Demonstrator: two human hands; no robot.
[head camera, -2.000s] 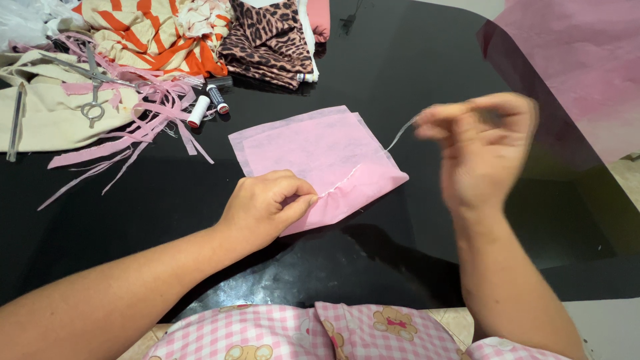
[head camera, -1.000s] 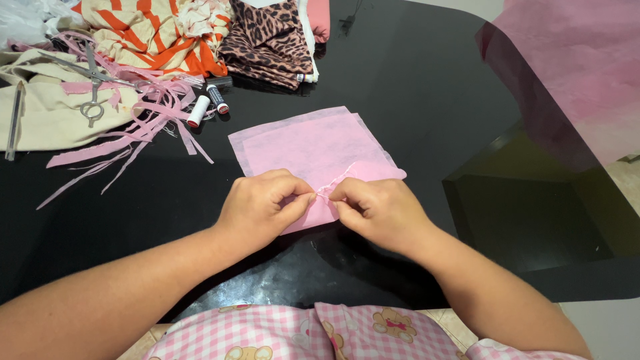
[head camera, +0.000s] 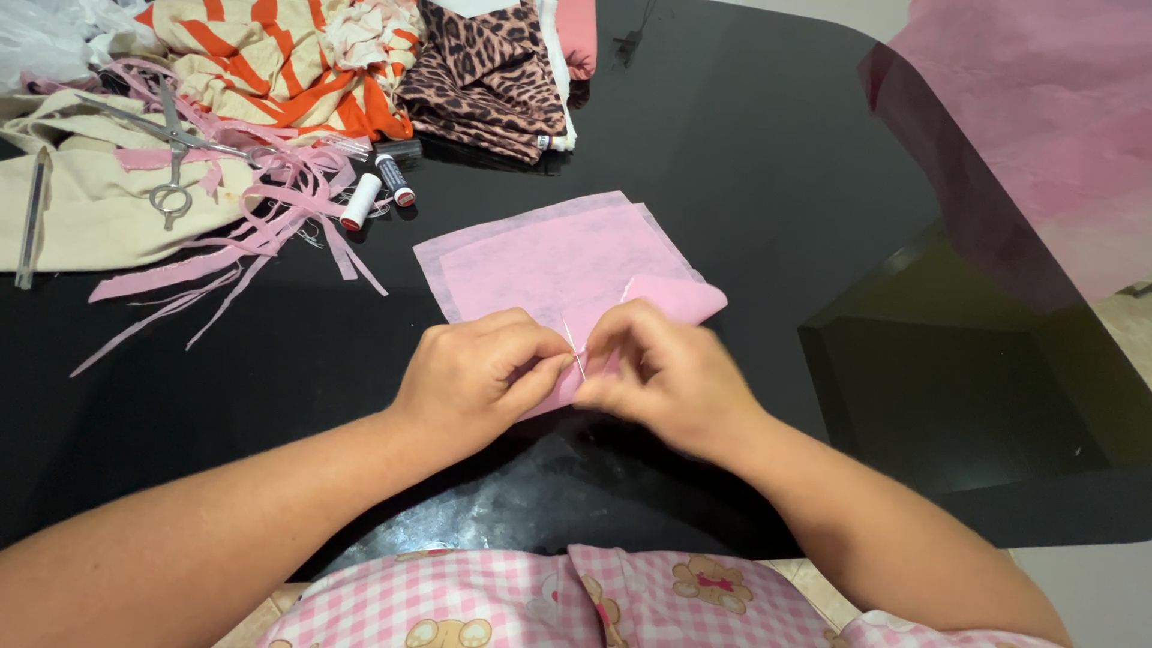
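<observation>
Layered sheets of pink non-woven fabric (head camera: 540, 261) lie on the glossy black table, their near right corner folded up and curled. My left hand (head camera: 481, 373) pinches the folded edge between thumb and fingertips. A thin sewing needle (head camera: 571, 337) stands across the fold at those fingertips. Just to its right is my right hand (head camera: 670, 378), thumb and index finger apart around the needle's lower end; whether they touch it cannot be told. Part of the fold is hidden behind the fingers.
Scissors (head camera: 175, 144) rest on beige cloth (head camera: 117, 202) at the upper left, beside pink fabric strips (head camera: 243, 247). Two thread spools, one white (head camera: 362, 202) and one dark (head camera: 394, 178), lie near them. Farther back are orange-striped cloth (head camera: 279, 58) and folded leopard-print fabric (head camera: 486, 81).
My right hand came down from the raised right side, where it held a thread, to the fold. Since a second ago its fingers have parted and the needle shows. My left hand stays at the fold.
</observation>
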